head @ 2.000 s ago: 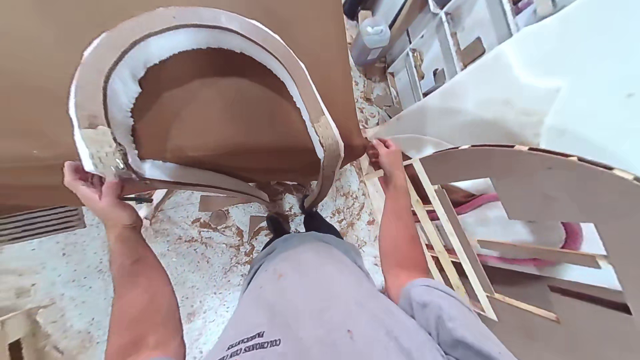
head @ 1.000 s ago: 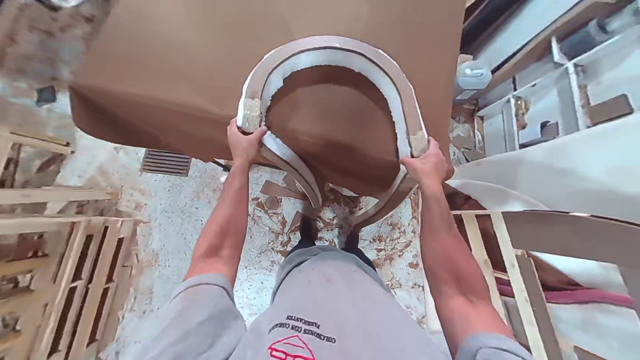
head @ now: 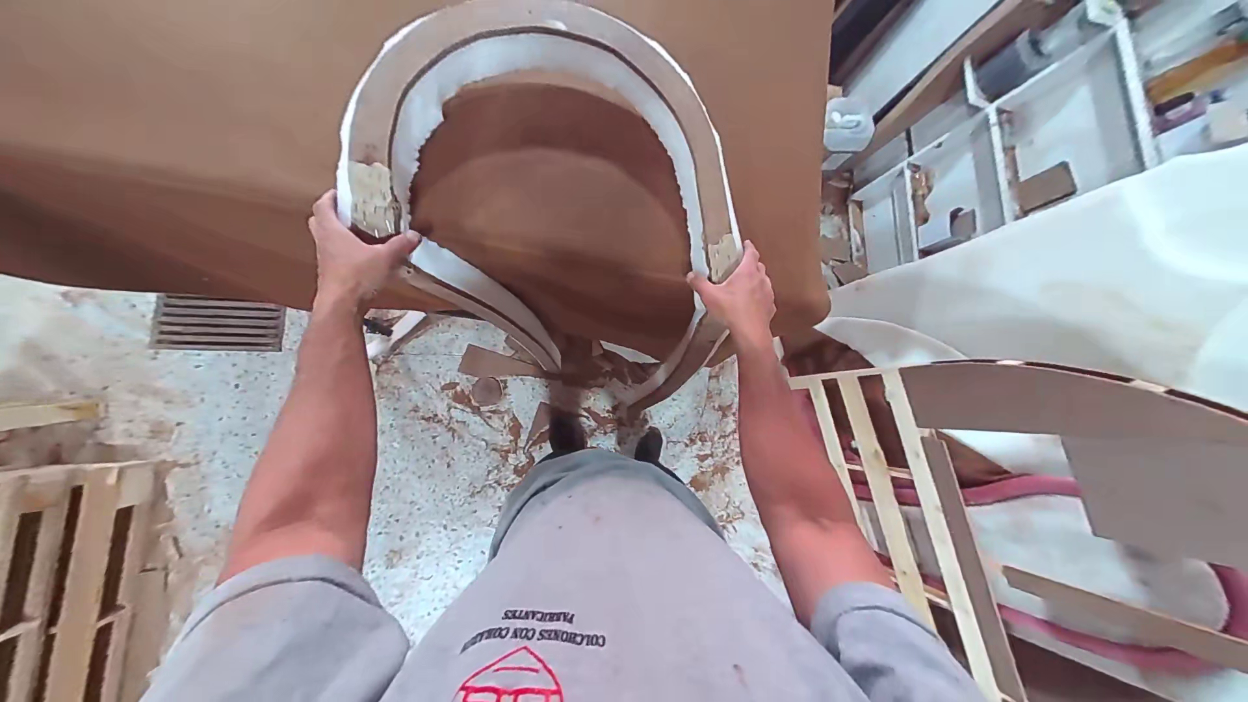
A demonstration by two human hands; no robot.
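Observation:
A horseshoe-shaped padded frame (head: pixel 717 166), with a tan face and fluffy white padding along its edges, rests over brown sheet material (head: pixel 780 127). My left hand (head: pixel 359 255) grips its left side at a pale, rough patch, thumb on the inner side. On the opposite side my right hand (head: pixel 738 290) holds it just below a similar patch. Below the hands, the frame's two ends curve inward over the sheet's near edge towards my feet. My fingertips are partly hidden behind the frame.
Slatted wooden pallets (head: pixel 88 575) lie at the lower left, near a floor grate (head: pixel 218 323). Scraps (head: pixel 487 390) litter the floor by my feet. To the right are a wooden slatted frame (head: pixel 916 468), a curved panel (head: pixel 1141 419), a divided tray (head: pixel 1063 127) and a plastic jug (head: pixel 848 125).
My right hand, earlier off the frame near the sheet's corner, has moved onto the frame's right side. My left hand keeps its hold on the left side. The view has shifted.

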